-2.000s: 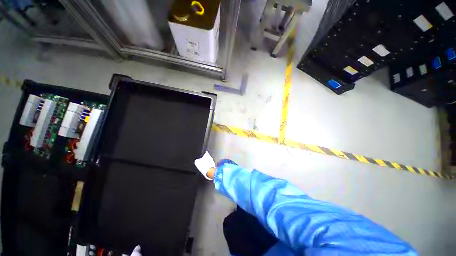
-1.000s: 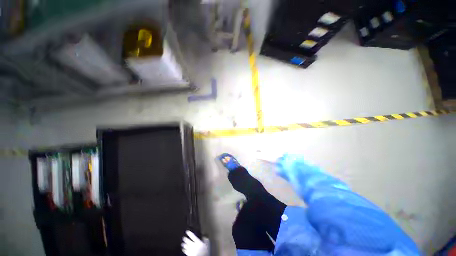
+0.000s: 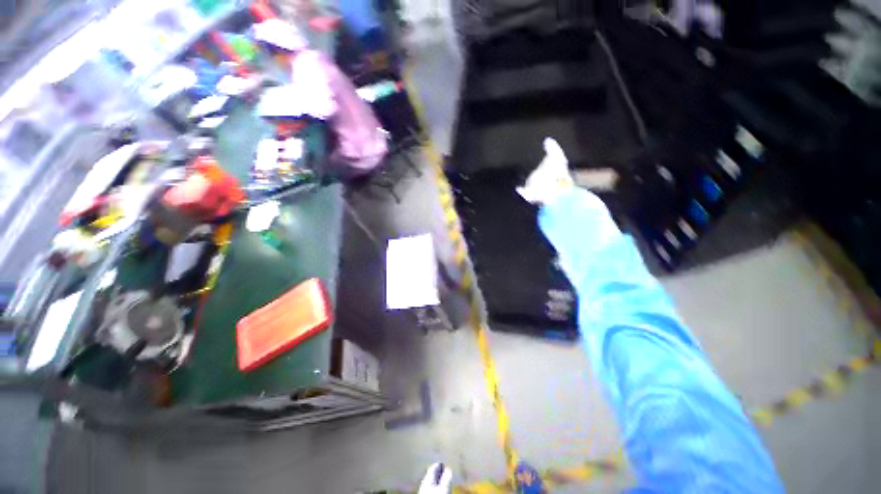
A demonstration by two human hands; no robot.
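My right hand (image 3: 549,181), in a white glove with a blue sleeve, reaches forward over the black turnover boxes (image 3: 512,246) at upper centre-right. Its fingers look spread and hold nothing visible; blur hides whether it touches a box. The boxes are stacked, some with white and blue labels on their sides. A small white shape (image 3: 437,478) at the bottom edge may be my left glove; it is cut off and too unclear to be sure.
A green-topped workbench (image 3: 299,227) on the left bears an orange flat thing (image 3: 283,325), a fan (image 3: 155,323) and blurred clutter. A person in pink (image 3: 343,116) is beside it. A white-topped stool (image 3: 412,272) stands by yellow floor tape (image 3: 491,371).
The view has swung up from the floor boxes with boards to the bench and the black stack. My right hand has moved forward, over the stack. The boards are out of view.
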